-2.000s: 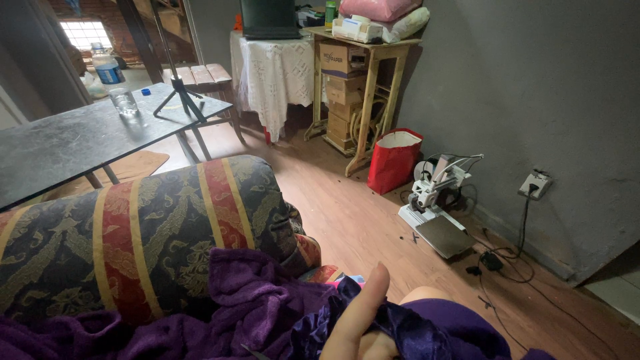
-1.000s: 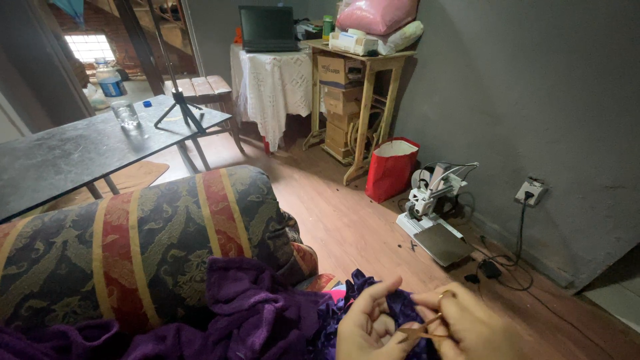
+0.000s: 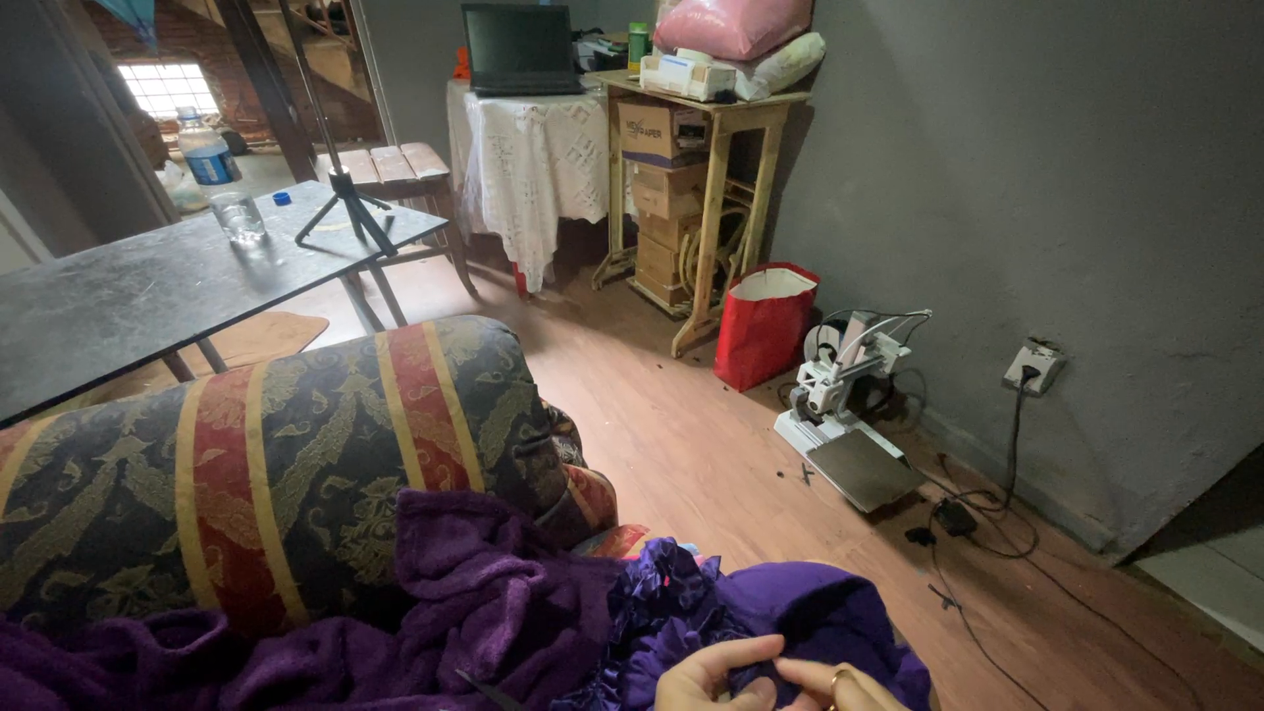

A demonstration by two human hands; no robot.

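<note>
My left hand (image 3: 716, 676) is low in the view, its thumb and index finger bent around a bit of purple satin fabric (image 3: 664, 602). Against its fingertips rest the fingers of my right hand (image 3: 839, 686), which pinch at the same spot; a gold-coloured band shows on one finger. Whatever small thing lies between the fingertips is hidden. Ruffled, shiny cloth spreads beside the hands, and smooth purple cloth (image 3: 820, 607) covers a rounded shape behind them. A fuzzy purple cloth (image 3: 494, 592) lies to the left, with a thin dark pointed object (image 3: 486, 688) on it.
A patterned sofa arm (image 3: 326, 474) borders the left. Beyond it stand a dark table (image 3: 148, 286) with a small tripod (image 3: 346, 212) and a clear cup (image 3: 239, 217). On the floor at right are a red bag (image 3: 765, 326), a small 3D printer (image 3: 849, 405) and cables (image 3: 1007, 533).
The gold-coloured looped object seen at my fingers one second ago no longer shows there. Both hands are lower, near the bottom edge, with fingertips together.
</note>
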